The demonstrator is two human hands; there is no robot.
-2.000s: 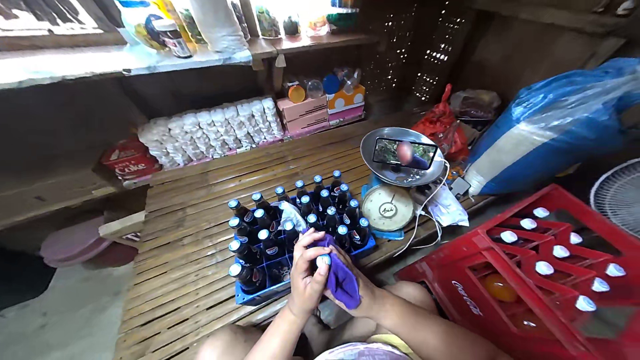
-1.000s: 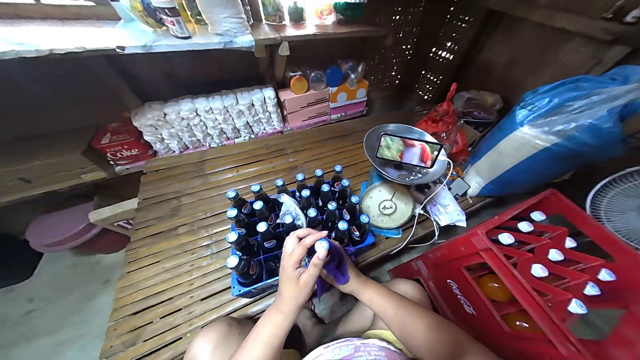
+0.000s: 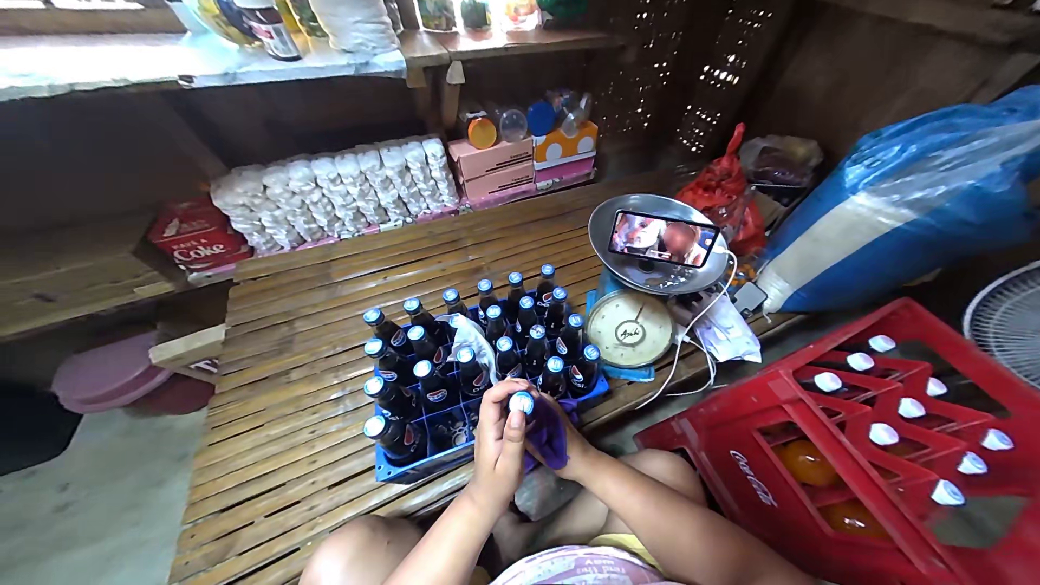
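My left hand [image 3: 500, 435] is closed round the neck of a capped glass bottle, whose blue-and-white cap [image 3: 522, 402] shows above the fingers. Against the same bottle my right hand [image 3: 569, 447] presses a purple cloth [image 3: 550, 435]; most of the bottle is hidden by the hands and cloth. Just beyond them a blue plastic crate [image 3: 422, 470] holds several dark Pepsi bottles [image 3: 437, 390] standing upright with their caps on. Among the bottles lies a white plastic bag or cloth [image 3: 474, 340].
The crate rests on a bamboo slat platform [image 3: 301, 325]. Right of it stands a dial scale [image 3: 630, 329] with a smartphone [image 3: 664, 239] in its metal pan and a white cable beside it. A red Coca-Cola crate [image 3: 764, 479] with bottles is at the right; a blue plastic-wrapped sack [image 3: 886, 211] is behind.
Both hands stay together at the bottle. The purple cloth, spread below the fingers two seconds ago, is now bunched at the bottle's right side. The phone's picture has changed.
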